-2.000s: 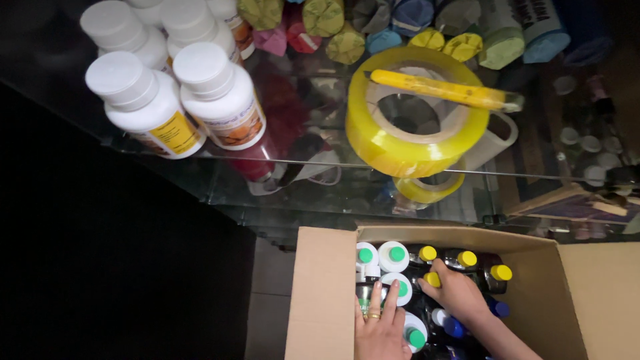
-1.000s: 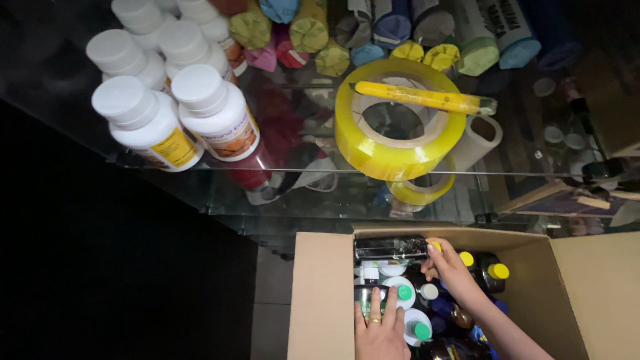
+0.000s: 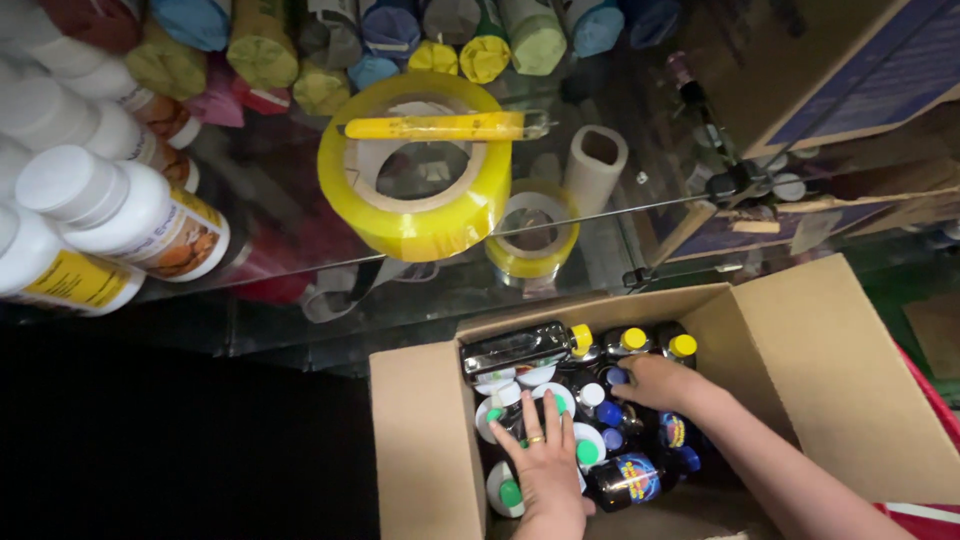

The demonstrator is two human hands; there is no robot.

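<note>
An open cardboard box (image 3: 795,375) holds several bottles. My left hand (image 3: 546,472), with a ring, rests with spread fingers over green-capped white bottles (image 3: 508,493) and a dark bottle. My right hand (image 3: 656,382) has its thumb and fingers at a blue cap (image 3: 616,376); whether it grips the cap is unclear. A dark bottle with a yellow cap (image 3: 517,351) lies on its side along the box's back left. Yellow-capped bottles (image 3: 634,340) stand to its right. Near the front, a dark bottle with a blue label (image 3: 626,481) lies on its side.
Above the box, a glass shelf (image 3: 285,274) bears white supplement bottles (image 3: 127,214), a roll of yellow packing tape (image 3: 416,232) with a yellow cutter knife (image 3: 435,127) on it, and several wrapped rolls (image 3: 262,56). A smaller tape roll (image 3: 534,255) shows through the glass.
My right hand has left the dark yellow-capped bottle, which now lies on its side at the box's back left, and has moved to a blue cap. My left hand stays over the bottles.
</note>
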